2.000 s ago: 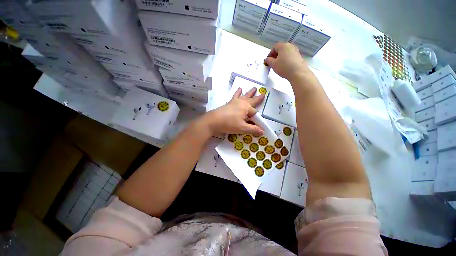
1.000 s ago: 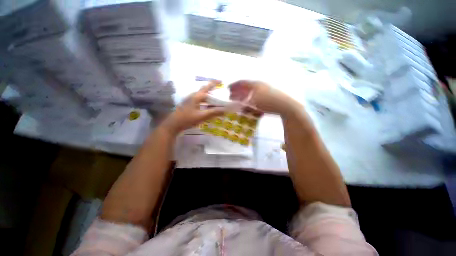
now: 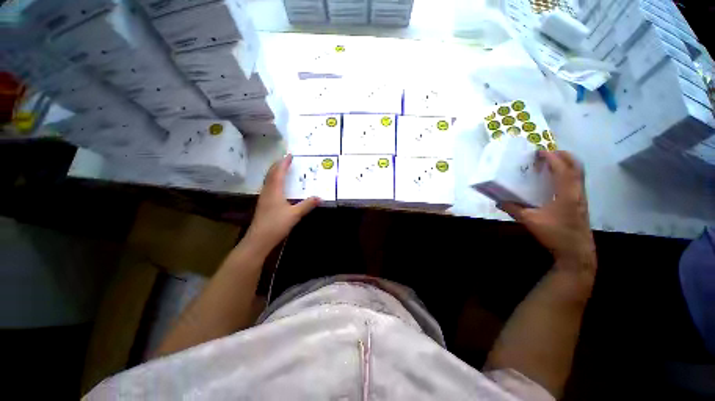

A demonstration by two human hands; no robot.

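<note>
Two front rows of white earbud boxes point(image 3: 366, 182) lie on the table, each with a gold round sticker at its top corner. My left hand point(image 3: 284, 205) is at the front left box point(image 3: 312, 178), fingers on its left side and thumb at its front edge. My right hand point(image 3: 560, 205) grips another white box point(image 3: 513, 171), tilted, right of the rows. The sticker sheet point(image 3: 513, 119), with gold discs, lies just behind that box, which partly hides it.
Boxes without visible stickers point(image 3: 372, 98) lie behind, with one stickered box point(image 3: 321, 59) farther back. Tall box stacks point(image 3: 208, 47) stand left, more point(image 3: 666, 86) right. Crumpled translucent wrap point(image 3: 584, 70) lies back right. An open carton point(image 3: 149, 258) is below left. Purple clothing point(image 3: 699, 262) shows at the right edge.
My hands have moved apart. The sticker sheet has left my left hand and lies on the table. My right hand has taken hold of a box. The view has shifted.
</note>
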